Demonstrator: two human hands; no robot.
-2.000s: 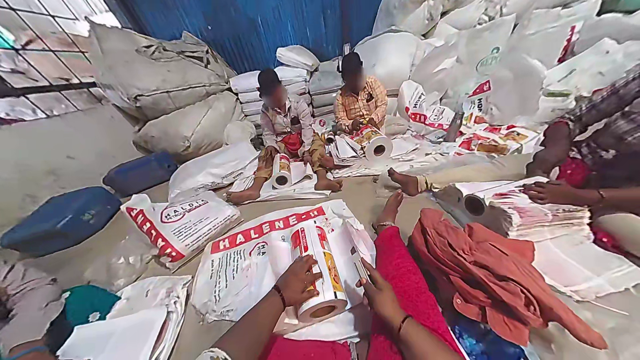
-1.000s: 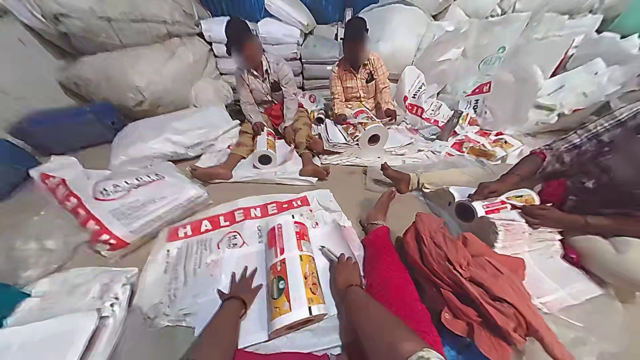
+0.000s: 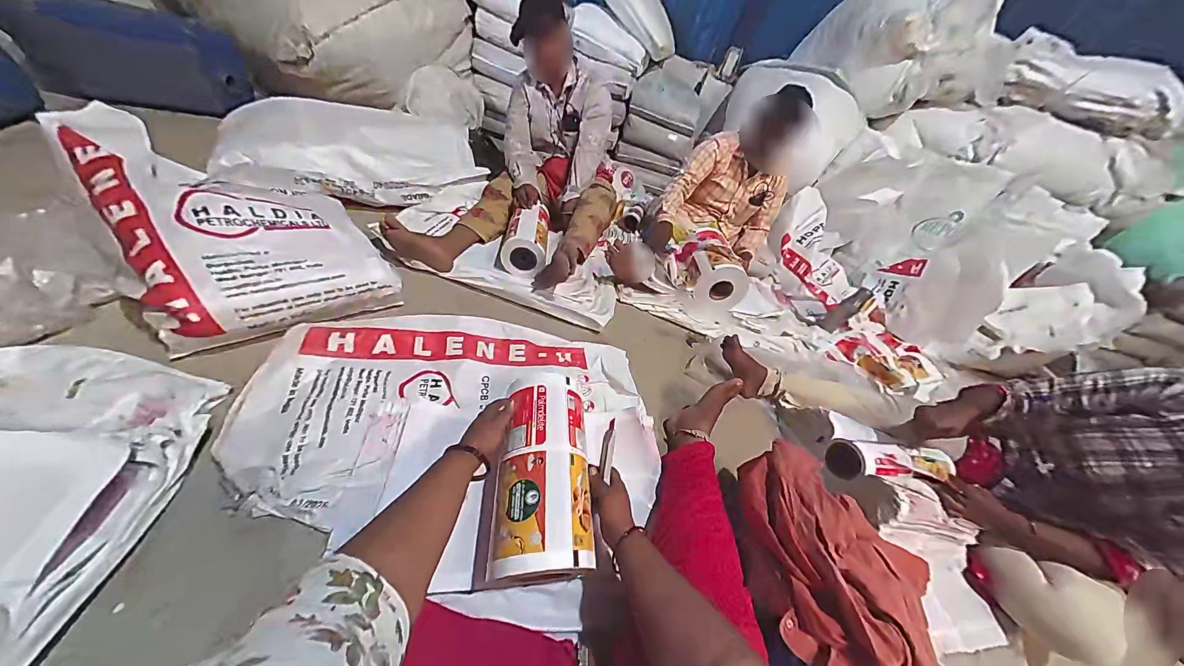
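A roll of printed plastic film (image 3: 544,481), red, yellow and white, lies lengthwise in front of me on white sheets (image 3: 425,481) over a flattened white woven sack (image 3: 324,416) with a red band. My left hand (image 3: 488,433) rests against the upper left side of the roll. On the roll's right side is my right hand (image 3: 610,504), holding a slim, pale, pen-like cutter (image 3: 607,449) with its tip pointing away from me. Whether the right fingers also touch the roll cannot be told.
Two people sit across from me with film rolls (image 3: 525,242) between their legs. A person at the right handles another roll (image 3: 879,460). A rust-coloured cloth (image 3: 832,555) lies beside my leg. A filled white sack (image 3: 240,250) lies at the left; large sacks are piled behind.
My left hand was spread flat on the sheets left of the roll one second ago; now it is at the roll's upper side. My right hand still holds the slim tool.
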